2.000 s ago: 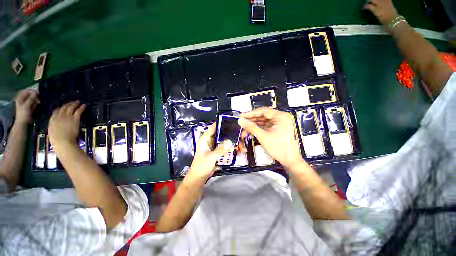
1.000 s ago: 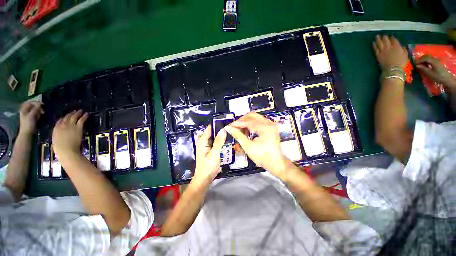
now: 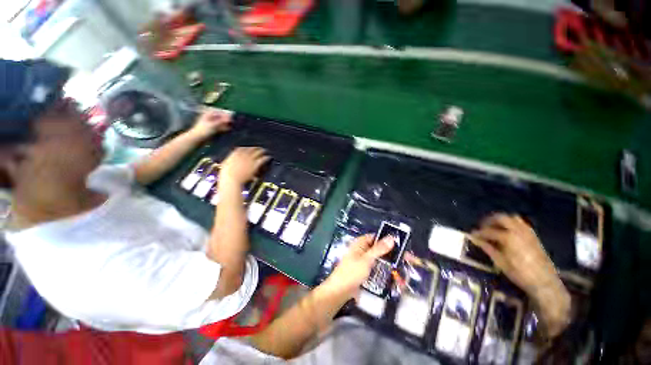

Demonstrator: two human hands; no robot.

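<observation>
My left hand [image 3: 360,264] holds a phone body [image 3: 386,258], dark screen up top and pale keypad below, above the black blister tray [image 3: 485,187]. My right hand [image 3: 517,249] is blurred over the tray, its fingers at the right end of a sideways front housing [image 3: 448,242]; whether they grip it I cannot tell. More gold-edged housings lie in the near pockets, such as one below the phone body [image 3: 416,298]. Another front housing [image 3: 589,232] lies in the far right pocket.
At left a neighbour [image 3: 107,235] works over a second black tray [image 3: 285,142] holding several housings. Across the pale strip a phone [image 3: 448,122] and another at the far right [image 3: 628,171] lie on the green surface. Red trays [image 3: 275,16] and a fan [image 3: 135,114] stand beyond.
The view has swung left, and the trays appear further right and tilted. My right hand has left the phone body and moved right to the sideways housing. My left hand still holds the phone body.
</observation>
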